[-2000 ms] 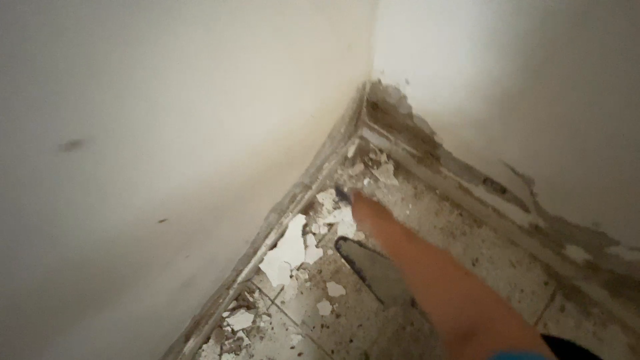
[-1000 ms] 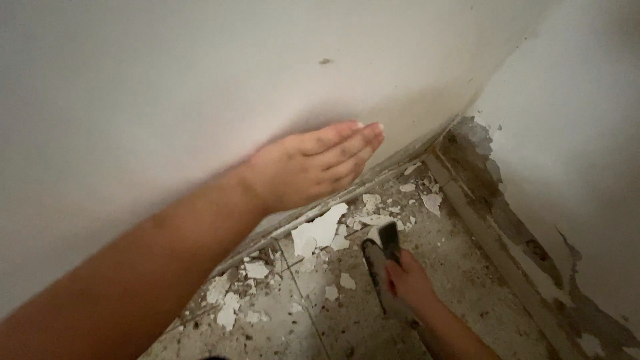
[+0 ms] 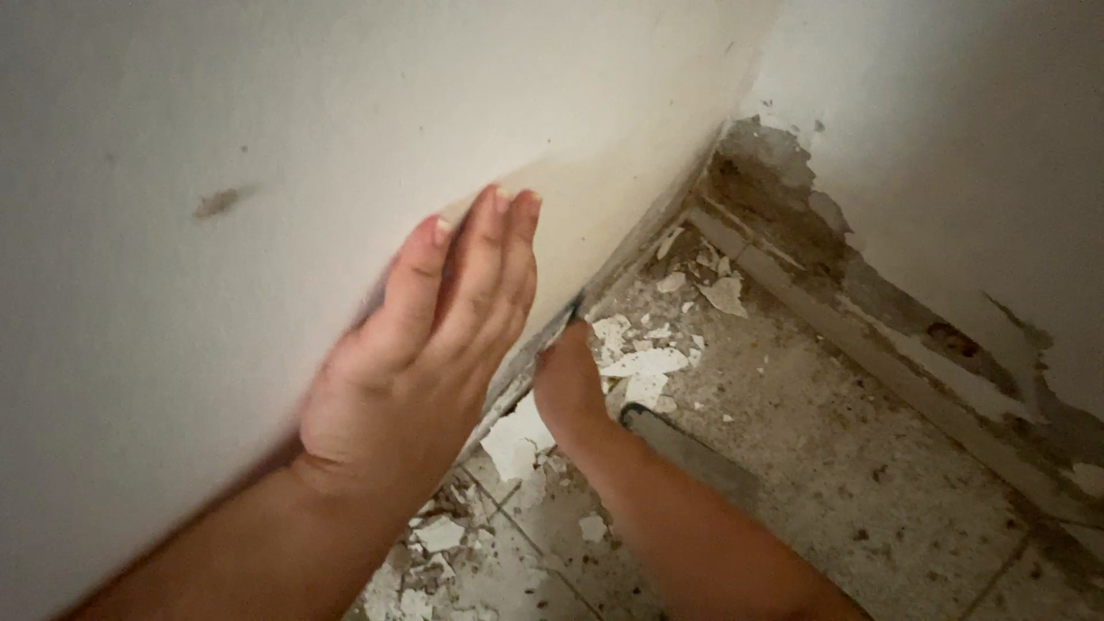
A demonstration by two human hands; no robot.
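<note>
My left hand (image 3: 440, 310) lies against the left wall (image 3: 216, 328), its fingers extended and pointing up toward the corner. Low down, my right hand (image 3: 569, 371) is at the foot of that wall, closed around a scraper (image 3: 576, 306) of which only a small dark part shows past the fingers. Its blade is mostly hidden. White paint flakes (image 3: 517, 440) lie on the floor on both sides of my right wrist. A flat grey object with a dark rounded edge (image 3: 681, 444) is on the floor, partly behind my right forearm.
The right wall (image 3: 931, 198) has peeled paint and bare brown plaster (image 3: 776, 198) near its base. A ledge-like baseboard (image 3: 862, 362) runs along it. The tiled floor (image 3: 828, 483) bears dirt and scattered chips.
The right hand has moved with the scraper from above the floor to the left wall's foot. My left hand, out of view two seconds ago, stays on the wall, fingers now pointing more upward.
</note>
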